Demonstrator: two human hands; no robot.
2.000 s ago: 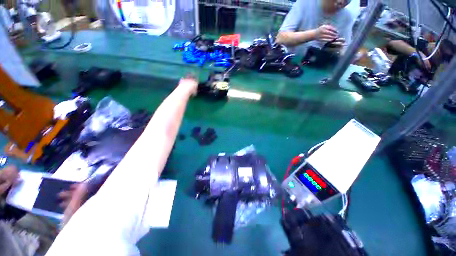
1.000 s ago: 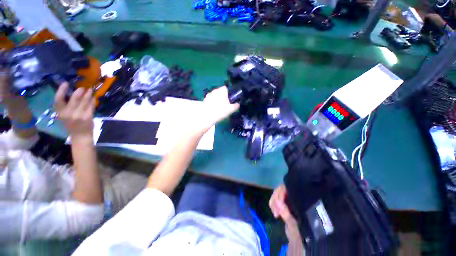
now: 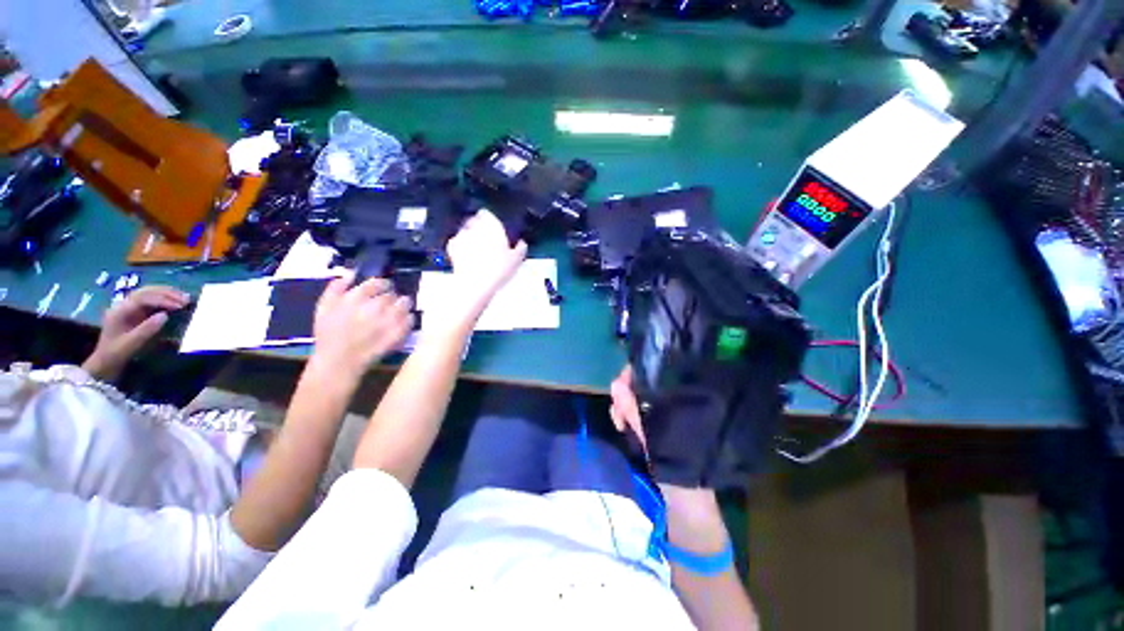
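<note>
My left hand (image 3: 487, 256) is closed at the lower end of a black handheld unit (image 3: 524, 185) with a pale label, over the bench left of centre; its fingers partly hide the grip. My right hand (image 3: 629, 407) holds a second, bulky black unit (image 3: 721, 358) with a small green mark, at the bench's front edge. Most of my right fingers are hidden behind that unit. Another black unit (image 3: 653, 222) with a pale label lies on the bench just behind it, partly covered.
A neighbour's hand (image 3: 360, 323) grips a black unit (image 3: 401, 219) at left, by white paper (image 3: 518, 296) with a black pad. A lit power supply (image 3: 863, 173) stands at right, its white and red leads looping forward. An orange fixture (image 3: 142, 160) is at far left.
My left hand has brought its unit from the far side of the bench towards me, then left. My right hand's unit has moved left and turned. The neighbour's unit has come down to the right.
</note>
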